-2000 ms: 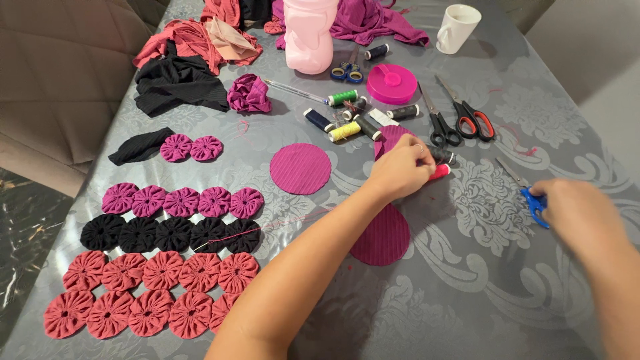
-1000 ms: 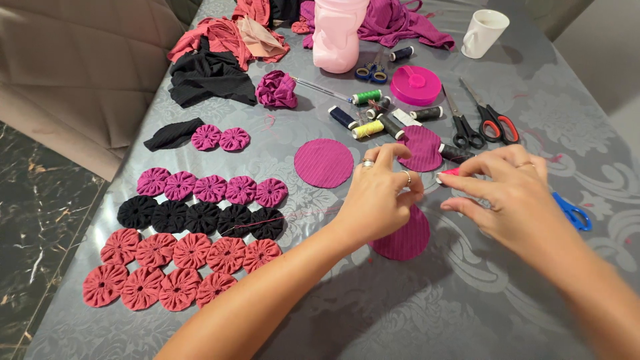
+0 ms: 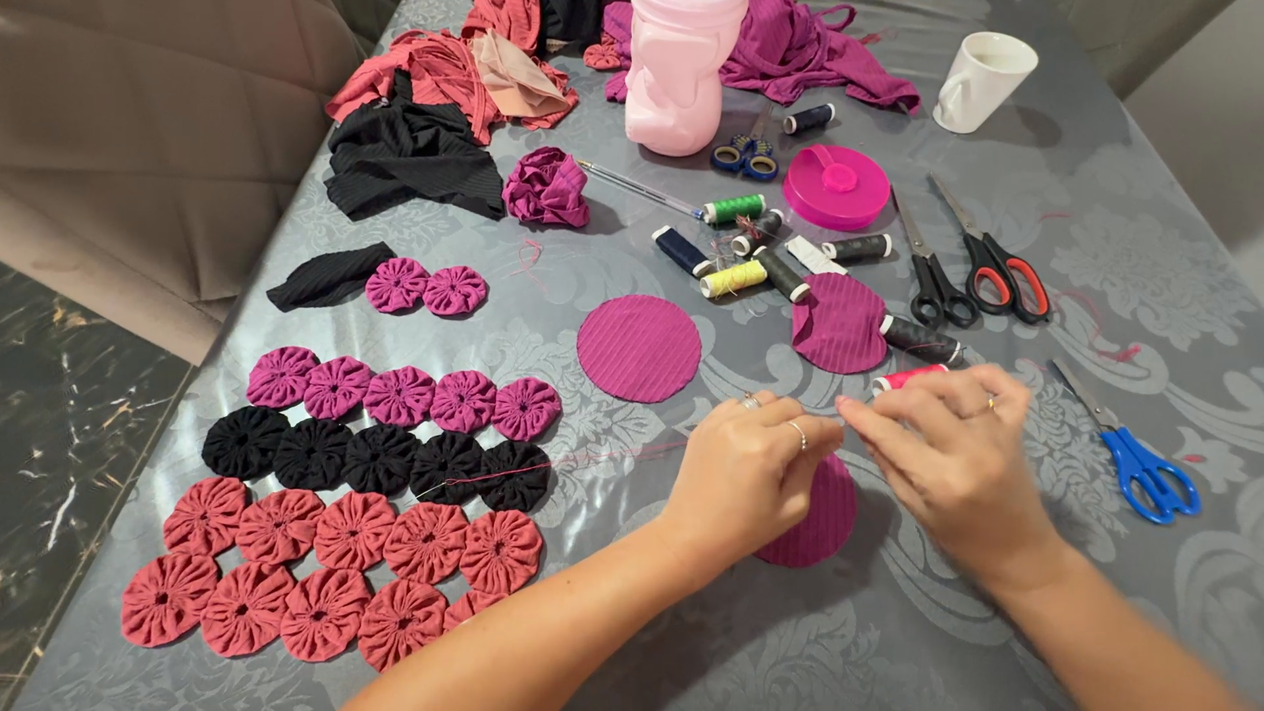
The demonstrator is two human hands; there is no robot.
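Observation:
My left hand [image 3: 755, 464] is pinched on the end of a pink thread [image 3: 622, 455], which runs left across the black fabric yo-yos [image 3: 380, 458] to a needle. Close to it, my right hand [image 3: 948, 454] has its thumb and forefinger together at the left fingertips; whether it holds thread too is unclear. Under the left hand lies a magenta fabric circle [image 3: 825, 518], partly covered. Two more circles, one flat [image 3: 639, 349] and one with a folded edge [image 3: 839, 324], lie beyond. A pink thread spool [image 3: 908, 377] sits just behind the right hand.
Blue-handled scissors [image 3: 1150, 474] lie at right, with red-and-black scissors [image 3: 1002, 272] and black scissors [image 3: 930, 281] behind. Several spools [image 3: 734, 279], a magenta round case [image 3: 836, 188], a pink bottle [image 3: 681, 79] and a white mug [image 3: 986, 81] stand farther back. Rows of coral yo-yos [image 3: 321, 614] are at left.
My right hand has come from the blue scissors on the right to meet my left hand. The scissors lie released on the table. My left hand has moved away from the spools toward me.

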